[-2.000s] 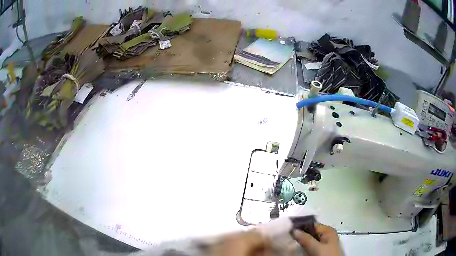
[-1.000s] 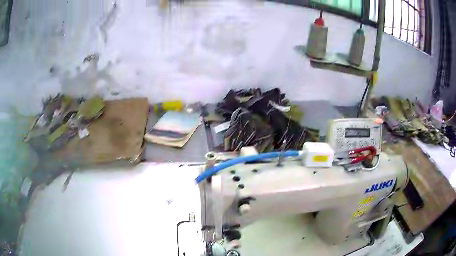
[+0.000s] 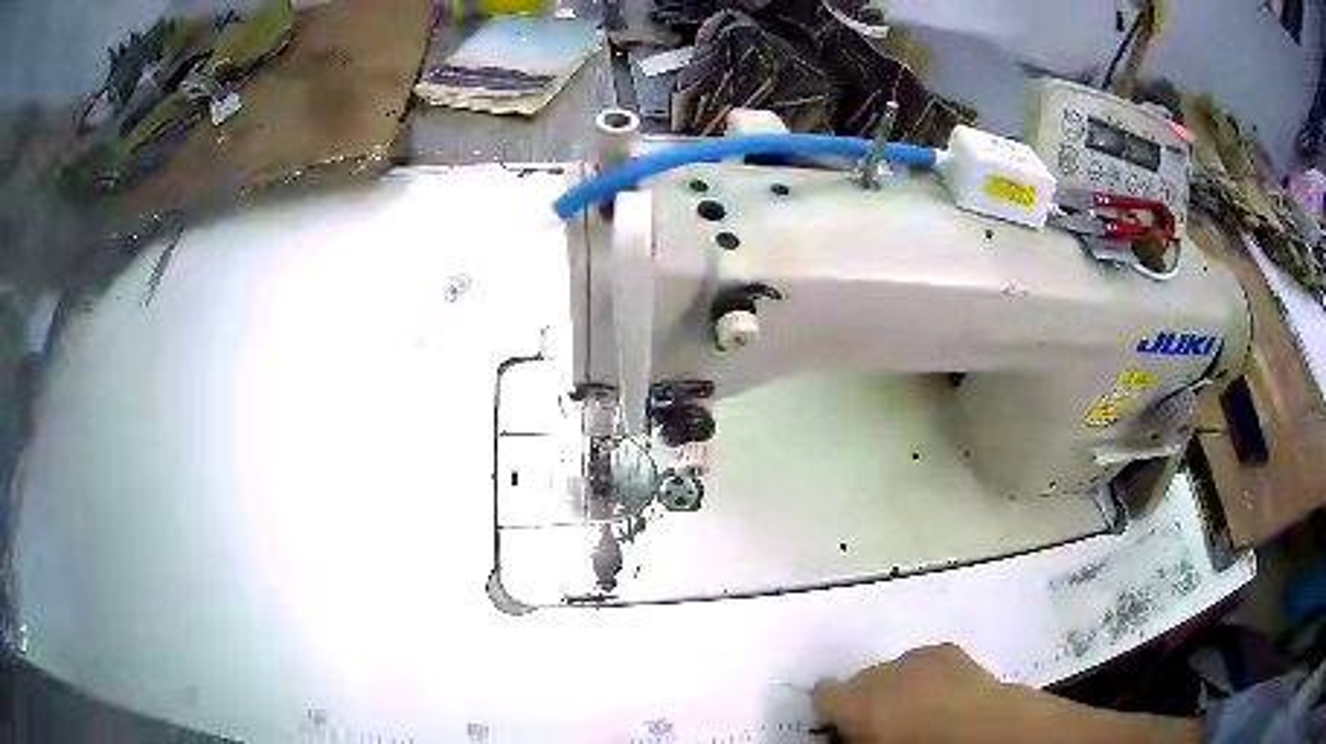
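My right hand (image 3: 931, 701) is at the bottom edge, low on the front of the white machine table (image 3: 291, 480). Its forearm comes in from the right. The fingertips are partly cut off and blurred; a small dark spot shows at them, and I cannot tell whether they hold anything. My left hand is out of the picture. The white sewing machine (image 3: 902, 291) with blue lettering stands to the right. Its presser foot and needle area (image 3: 604, 472) shows no cloth under it.
A blue air tube (image 3: 756, 148) runs over the head. Behind stand a dark cut-piece bundle (image 3: 771, 73), papers (image 3: 512, 70), cardboard (image 3: 327, 102) with olive bundles (image 3: 175, 87), and a control panel (image 3: 1117, 153) with red-handled snips (image 3: 1134, 218) before it. More bundles lie far right.
Two seconds ago both hands were at the front edge with pale cloth and a dark piece. One second ago neither showed. Now my right hand is back, farther right of the needle; the view has shifted.
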